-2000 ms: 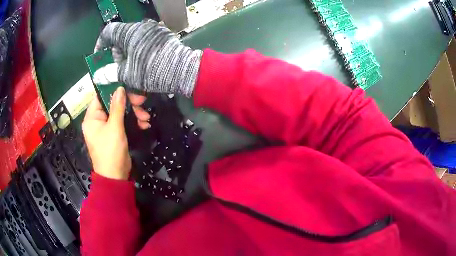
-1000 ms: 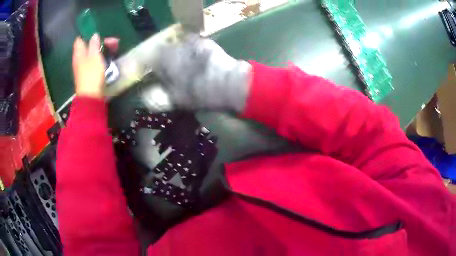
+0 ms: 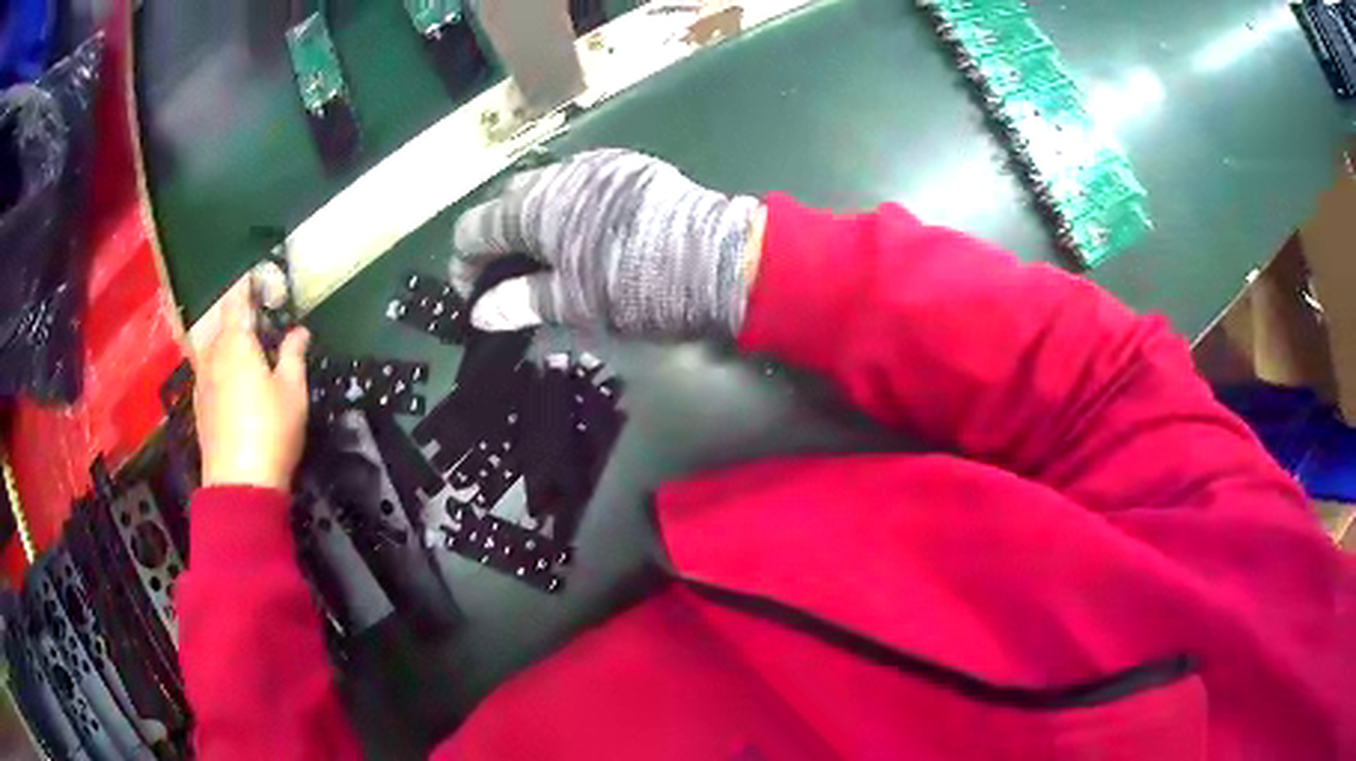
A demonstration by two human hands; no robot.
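Note:
Black rubber keypads with small pale dots (image 3: 513, 553) lie in a loose heap on the dark green bench. My right hand (image 3: 602, 245), in a grey-white knit glove, is over the heap's upper edge, with thumb and fingers closed on a black keypad. My left hand (image 3: 250, 390), bare, is left of the heap by the pale rail. A small dark piece shows at its fingertips; its grip is unclear. Dark housing halves (image 3: 350, 558) lie just below and right of it, partly over the heap's left side. More housing halves (image 3: 149, 543) stand in a row at the lower left.
Beyond the pale rail (image 3: 394, 186) and grey post (image 3: 528, 52) lie part-built units with green boards (image 3: 314, 67). A row of green circuit boards (image 3: 1041, 127) lies at the upper right. Red sheet (image 3: 89, 357) and dark plastic bags (image 3: 52, 223) are at left; cardboard (image 3: 1316, 283) at right.
The green board held two seconds ago is out of my hands. My left hand went beyond the rail and came back near the housings. My right hand moved right, onto the keypads.

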